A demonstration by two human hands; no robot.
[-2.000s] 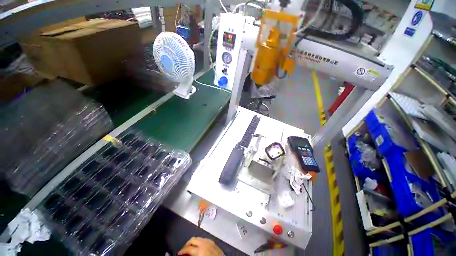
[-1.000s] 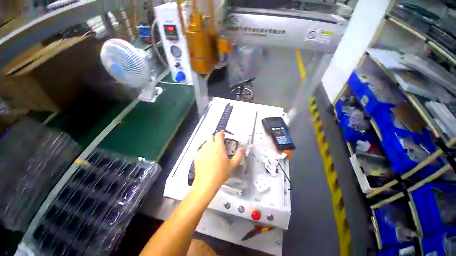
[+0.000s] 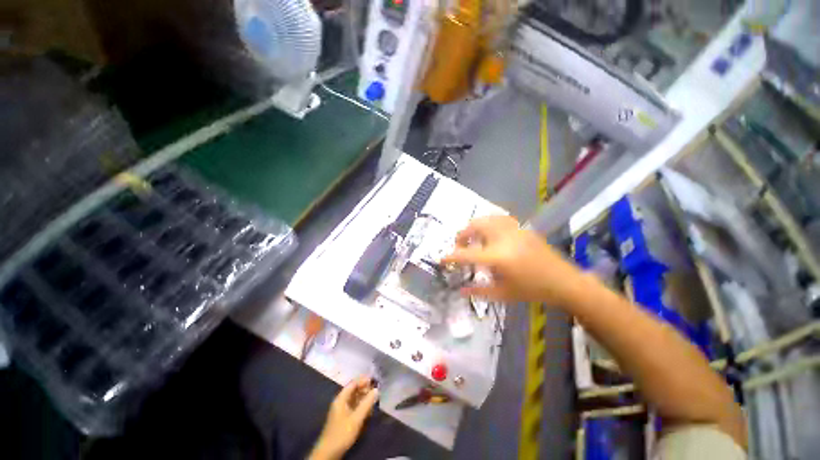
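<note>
My right hand [image 3: 503, 259] reaches in from the right over the small metal fixture [image 3: 421, 280] on the white machine table [image 3: 342, 260]. It is blurred, with thumb and fingers curled around a small dark shape [image 3: 447, 264] at the fixture; whether it grips this cannot be told. My left hand [image 3: 349, 415] is low in front of the machine's front panel, with a small dark part [image 3: 369, 384], possibly a watch housing, pinched at its fingertips and mostly hidden.
Black cable chain [image 3: 369, 265] lies left of the fixture. Red emergency stop [image 3: 439, 371] is on the front edge; orange-handled tools [image 3: 423, 398] are below it. Blister tray [image 3: 135, 269] lies left on the green belt [image 3: 270, 166]. Orange dispensing head [image 3: 454, 54] hangs behind; blue bins [image 3: 638, 252] stand right.
My left hand has moved from the fixture down to the machine's front, with a small dark part at its fingertips. My right hand has come up over the fixture. The view has turned.
</note>
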